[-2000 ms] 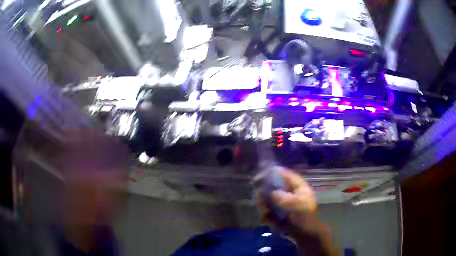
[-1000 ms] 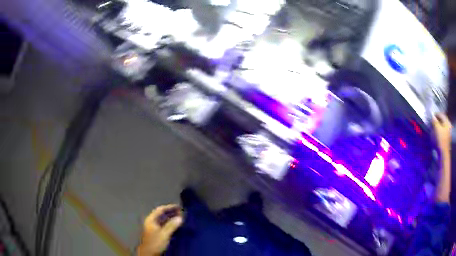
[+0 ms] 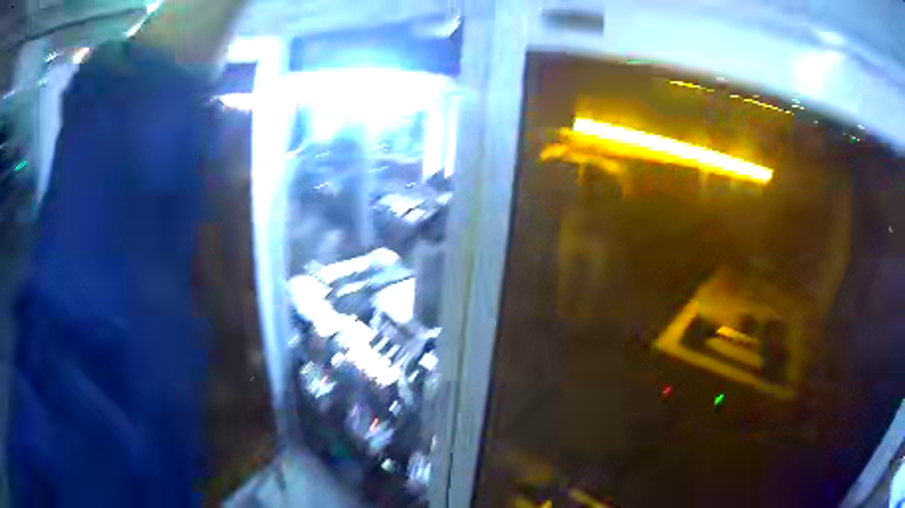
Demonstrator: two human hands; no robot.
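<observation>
A silver-framed amber machine door [image 3: 645, 238] fills the right half of the head view. A narrow brown panel [image 3: 238, 298] with a pale frame stands left of the opening. My left arm, in a blue sleeve [image 3: 114, 288], is raised along the left side, in front of that panel. A blurred bare forearm shows at the top edge; the left hand itself is cut off, so its grip is hidden. My right hand is out of the picture.
Between the panels, an opening shows blurred silver machine parts [image 3: 372, 327] under a bright white light [image 3: 367, 94]. A pale upright post [image 3: 471, 258] borders the amber door. A pale box shape [image 3: 734, 332] and small red and green lights show through the amber sheet.
The view has swung from the machine bed and floor up to the doors. Both hands have left the picture, and the left arm is now raised.
</observation>
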